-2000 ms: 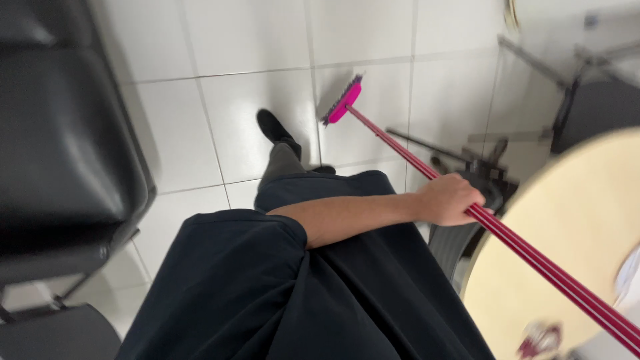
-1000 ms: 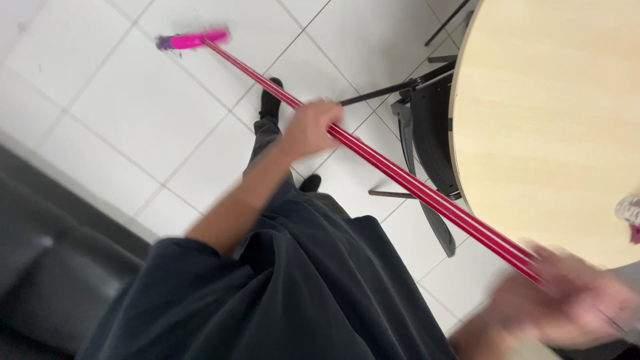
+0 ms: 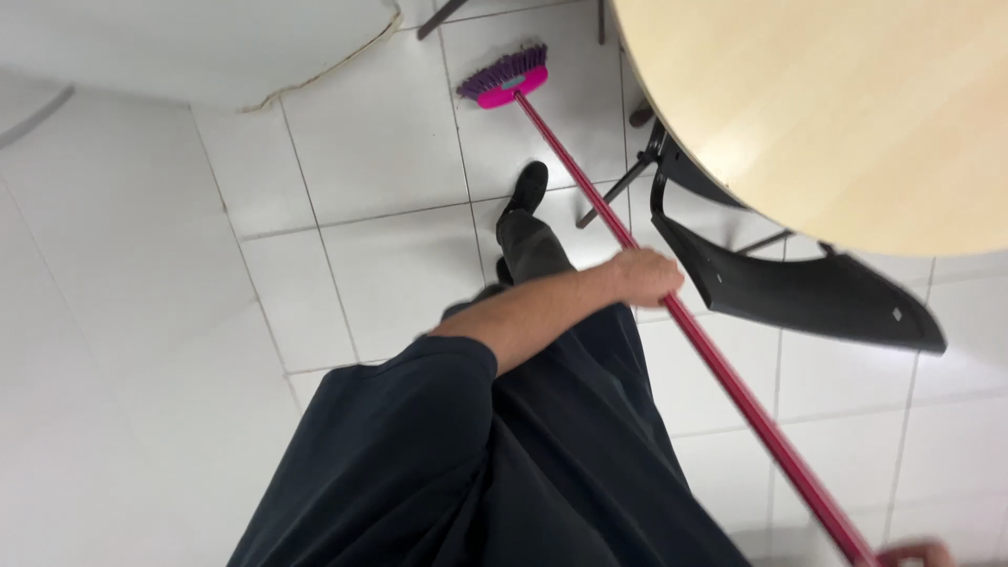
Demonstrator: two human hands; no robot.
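Note:
A broom with a long red handle runs from the lower right up to the top centre. Its pink head with dark purple bristles rests on the tiled floor, beyond my black shoe. My left hand is closed around the middle of the handle. At the bottom right edge, my right hand is at the handle's upper end, mostly cut off by the frame, and its grip is not fully visible.
A round light wood tabletop fills the upper right. Partly under its edge stands a black chair, close to the broom handle. A pale panel with a worn, peeling edge is at the upper left. White floor tiles lie around my feet.
The view has turned and shifted strongly. The black sofa seen at the left earlier is out of view. My left hand stays on the handle; my right hand is now mostly outside the frame.

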